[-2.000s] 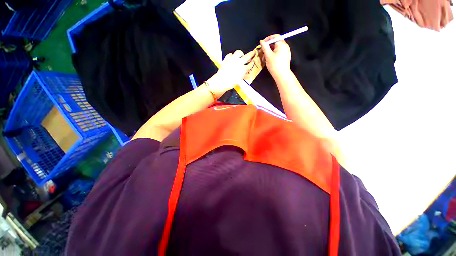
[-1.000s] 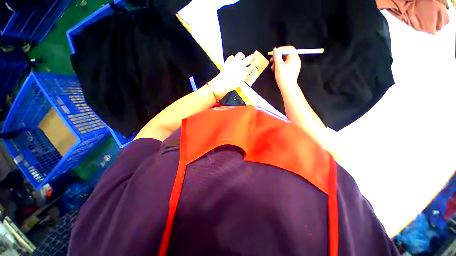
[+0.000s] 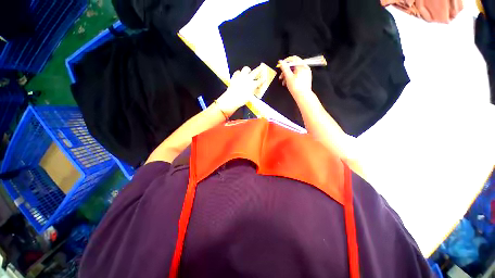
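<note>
A black garment piece (image 3: 336,49) lies on the white table in front of me. My left hand (image 3: 241,89) holds a small tan card template (image 3: 265,80) on the cloth's near left part. The card's far end shows past my fingers. My right hand (image 3: 297,75) holds a thin white marking pen (image 3: 312,61) just right of the card, its tip pointing left towards the card. The pen's back end is blurred.
A black cloth heap (image 3: 141,92) lies in a blue-rimmed basket left of the yellow table edge. A slatted blue basket (image 3: 70,144) with brown cardboard stands on the floor. Salmon cloth (image 3: 429,8) lies at the table's far right. Dark cloth shows at the right rim.
The whole view has shifted, with table and cloth further left. My right hand has moved nearer the card and the pen has tilted slightly. My left hand keeps the card on the cloth.
</note>
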